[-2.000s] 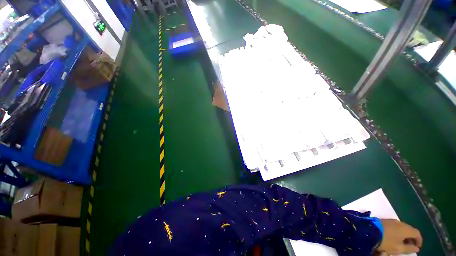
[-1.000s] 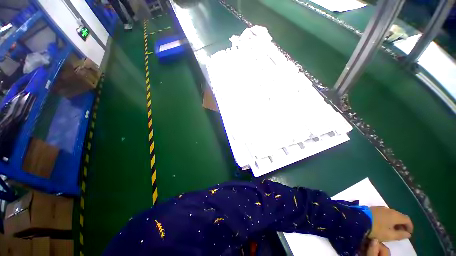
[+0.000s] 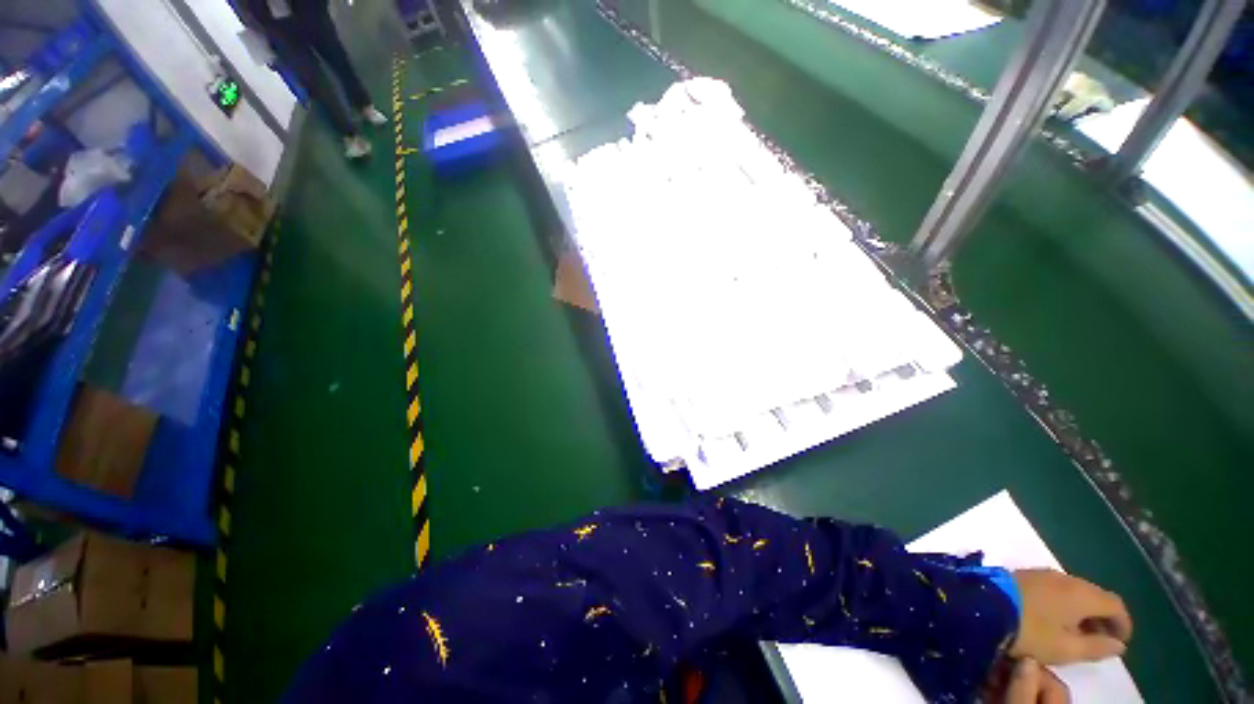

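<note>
My left hand [image 3: 1075, 619] rests low at the right over a white sheet [image 3: 979, 535] on the green bench. Its fingers are curled down and a bright blue band [image 3: 1008, 591] is round the wrist. Whether it holds anything does not show. Part of my right hand [image 3: 1031, 682] shows just below the left wrist, cut off by the bottom edge; its grip is hidden. A large overexposed filled tray or layered stack [image 3: 770, 289] lies farther up the bench, with small notched shapes along its near edge.
A metal post [image 3: 1004, 138] stands beyond the bench at the right. Blue racks [image 3: 179, 481] and cardboard cartons [image 3: 131, 594] are at the left. A blue bin [image 3: 462, 135] sits on the floor. A person's legs [image 3: 330, 69] show at the top left, beside striped floor tape.
Over the two seconds the view has shifted, so the bench appears farther left. My right hand has come into view below the left wrist. A person has come nearer in the aisle.
</note>
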